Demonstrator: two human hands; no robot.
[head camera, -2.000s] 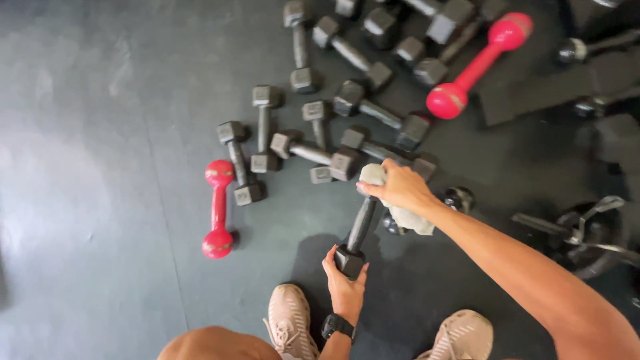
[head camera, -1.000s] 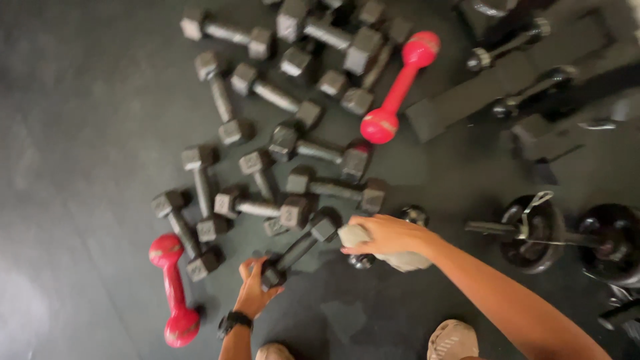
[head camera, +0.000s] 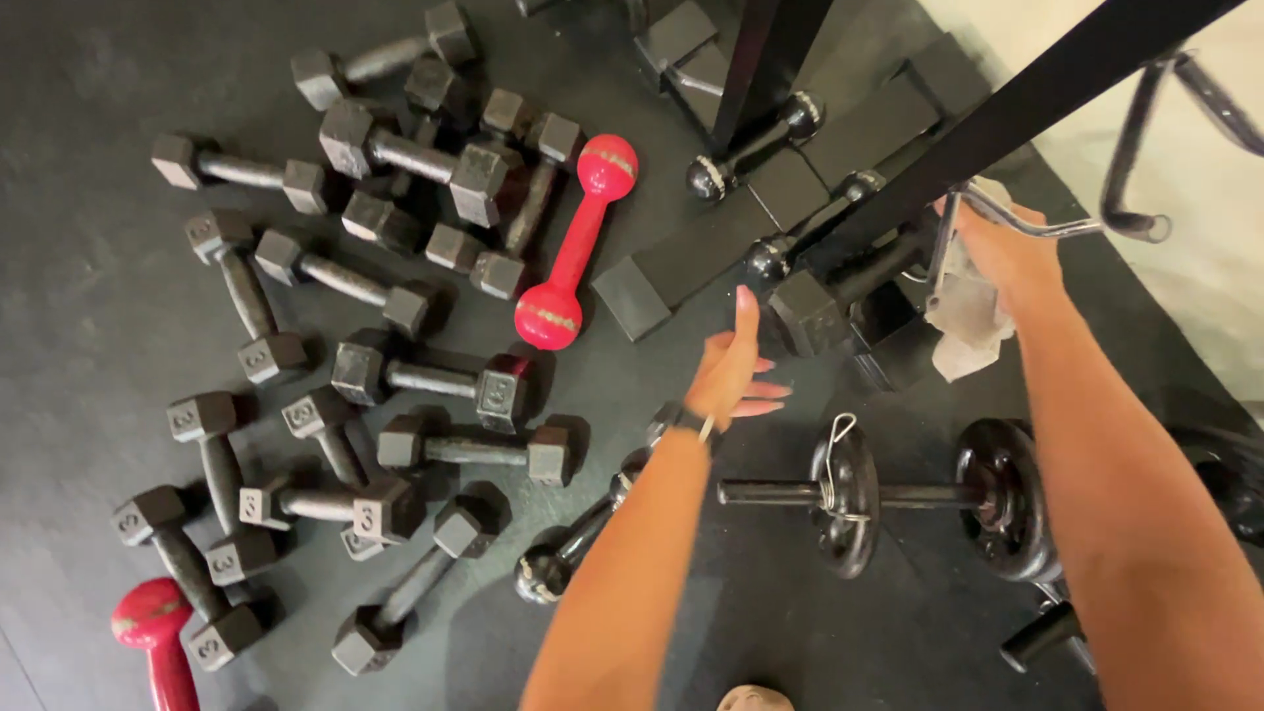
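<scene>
My left hand (head camera: 736, 370), with a dark watch at its wrist, is open and empty, close to the near head of a black hex dumbbell (head camera: 808, 314). My right hand (head camera: 1002, 247) is at the right behind a metal bar, with a pale cloth (head camera: 963, 316) in it. The far end of that dumbbell lies near the right hand; whether the fingers touch it is hidden. On the floor to the left lie a red dumbbell (head camera: 575, 242) and several dark hex dumbbells, one of them a tilted hex dumbbell (head camera: 415, 585) at the lower middle.
A black rack frame (head camera: 938, 138) with metal hooks crosses the upper right. Round-headed black dumbbells (head camera: 755, 146) lie by it. A short barbell with weight plates (head camera: 1002, 499) lies at the lower right. Another red dumbbell (head camera: 153, 617) is at the lower left. A shoe tip (head camera: 753, 699) shows below.
The hex dumbbell my left hand held two seconds ago now lies on the floor, let go. Both hands have moved right, toward the rack. The view has shifted right.
</scene>
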